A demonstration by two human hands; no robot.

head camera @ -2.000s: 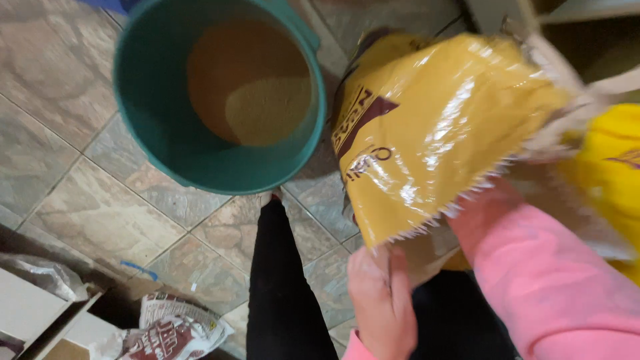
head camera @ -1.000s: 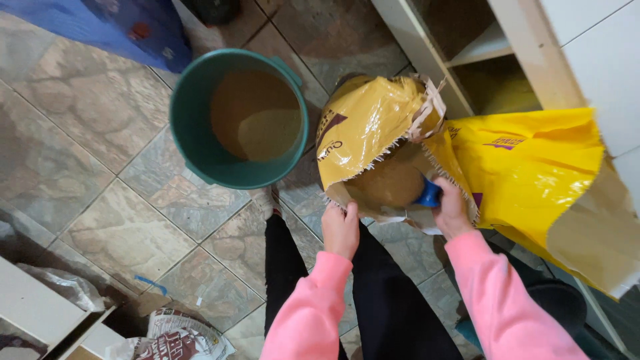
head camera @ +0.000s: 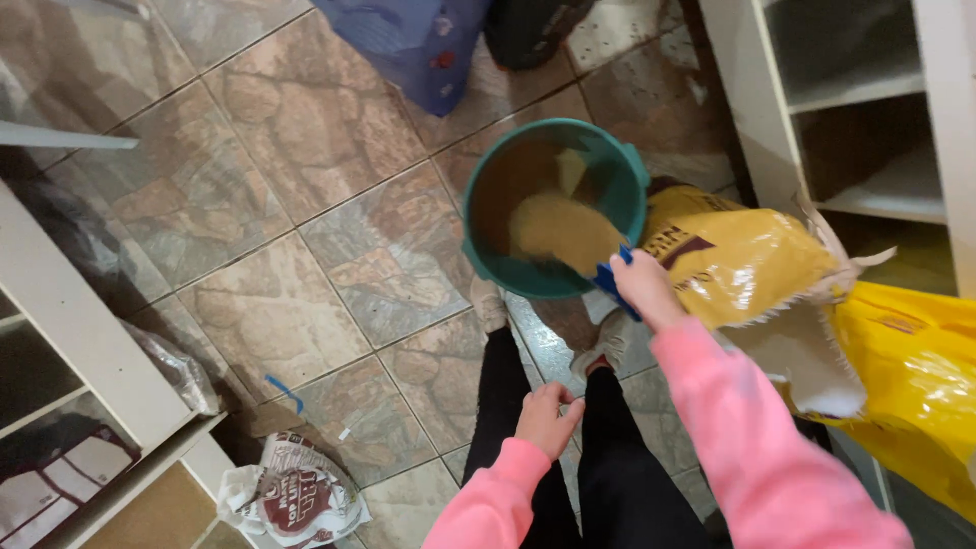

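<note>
My right hand (head camera: 648,286) grips a blue scoop (head camera: 616,284) at the near right rim of a green plastic bucket (head camera: 560,284). Tan granular material (head camera: 568,232) spills from the scoop into the bucket in a blurred stream. My left hand (head camera: 546,419) hangs over my legs, below the bucket, with nothing in it and its fingers loosely curled. Right of the bucket stands an open yellow plastic sack (head camera: 747,263) with a ragged torn edge and a pale inside; its contents are hidden from this angle.
Another bright yellow sack (head camera: 907,381) lies at the right, beside white shelving (head camera: 862,95). A blue-purple bag (head camera: 427,46) and a dark object (head camera: 534,27) are beyond the bucket. At lower left are a white printed bag (head camera: 297,496), a blue strip (head camera: 284,393) and a cabinet (head camera: 84,320).
My right hand has brought the blue scoop out of the yellow sack and over to the bucket. My left hand has let go of the sack's edge. The view has shifted left.
</note>
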